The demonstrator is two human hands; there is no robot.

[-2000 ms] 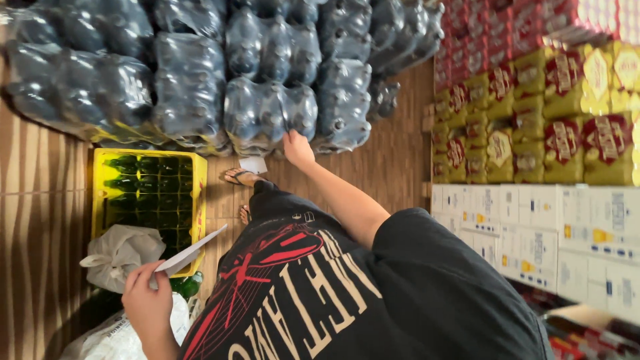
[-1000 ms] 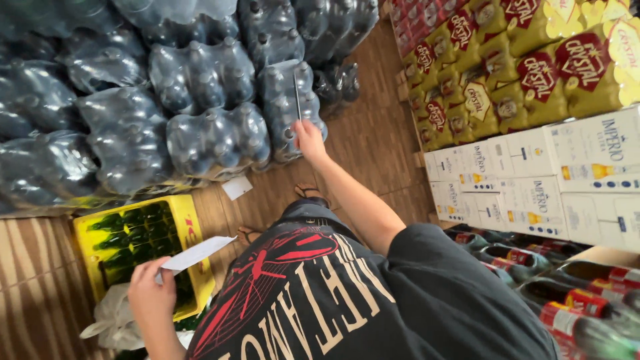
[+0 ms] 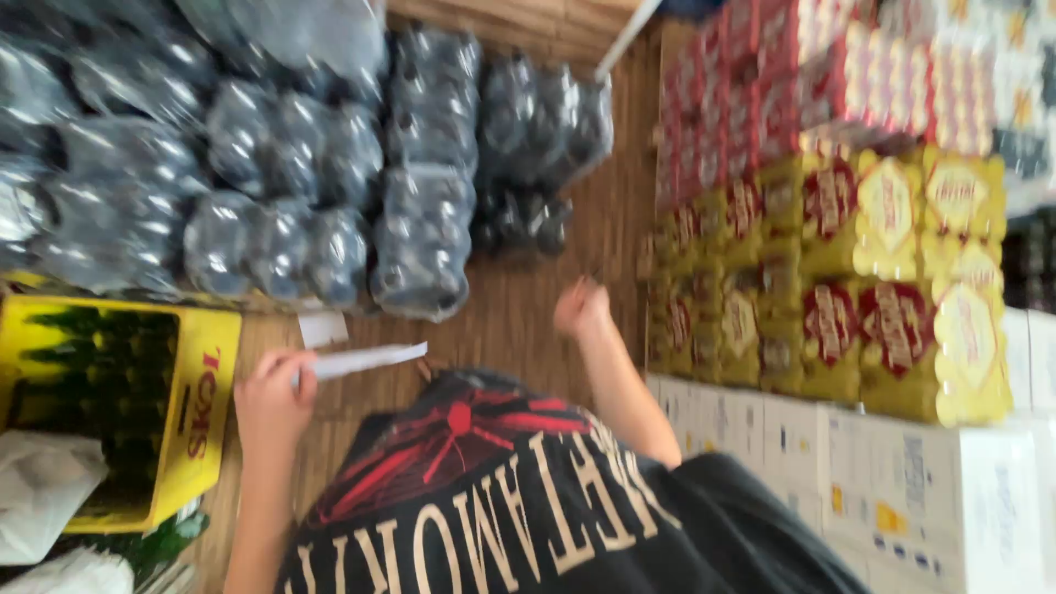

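Note:
My left hand (image 3: pixel 276 392) pinches a folded white sheet of paper (image 3: pixel 367 360), which points toward the middle of the view. Over the wooden floor, between the bottle packs and the can stacks, my right hand (image 3: pixel 582 307) is curled; a thin dark thing, perhaps a pen, shows blurred at its fingertips. Shrink-wrapped packs of dark bottles (image 3: pixel 425 239) stand beyond my hands. At the right are shrink-wrapped yellow can packs (image 3: pixel 829 272) with red labels.
A yellow crate (image 3: pixel 216 371) of green bottles stands at the left, with a white plastic bag (image 3: pixel 41 487) beside it. White cartons (image 3: pixel 891 487) and pink-red can packs (image 3: pixel 726 107) line the right. A white paper (image 3: pixel 322 328) lies on the floor.
My right hand has moved right, away from the bottle packs it was at, and is now over the floor. My left hand still holds the paper. The view has shifted.

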